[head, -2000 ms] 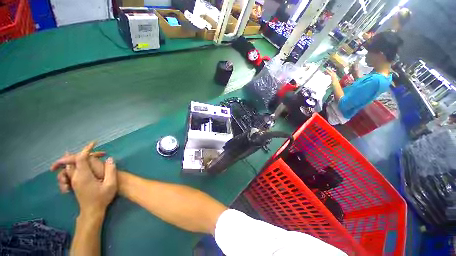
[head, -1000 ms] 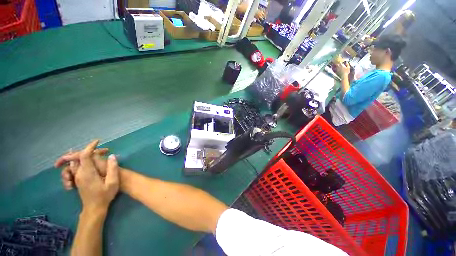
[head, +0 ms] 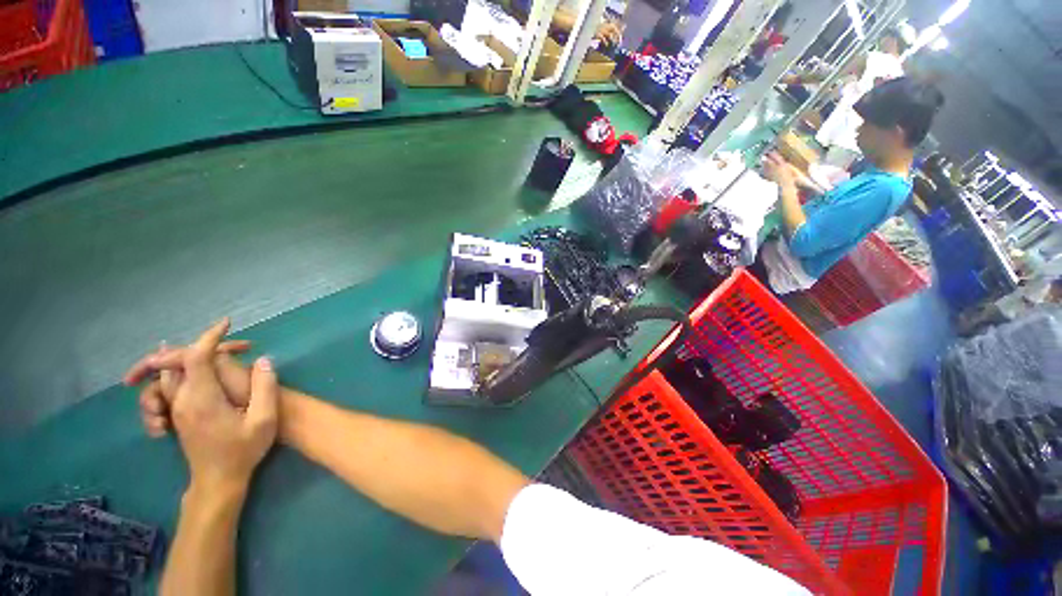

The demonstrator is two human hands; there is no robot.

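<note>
My left hand (head: 221,425) lies over my right hand (head: 236,380) above the green bench at the left. The two hands are clasped together with no object visible in them, and the right one is partly hidden. A white-grey screw feeder (head: 461,378) stands right of them. A long black electric screwdriver (head: 547,355) leans across its right side. A round silver-white object with a dark rim (head: 397,334) lies between my hands and the feeder. Black control panels or brackets (head: 76,547) lie piled at the bottom left.
A red plastic crate (head: 868,466) holding black units is at the right. A black speaker housing (head: 551,164) stands on the green conveyor (head: 268,221). Black strips (head: 567,265) lie behind the feeder. A pale box (head: 349,72) and cardboard boxes are across the belt. A person in blue (head: 856,210) works beyond.
The black housing on the conveyor has shifted slightly to the right. The person in blue has moved their head and hands. My hands remain clasped in almost the same place.
</note>
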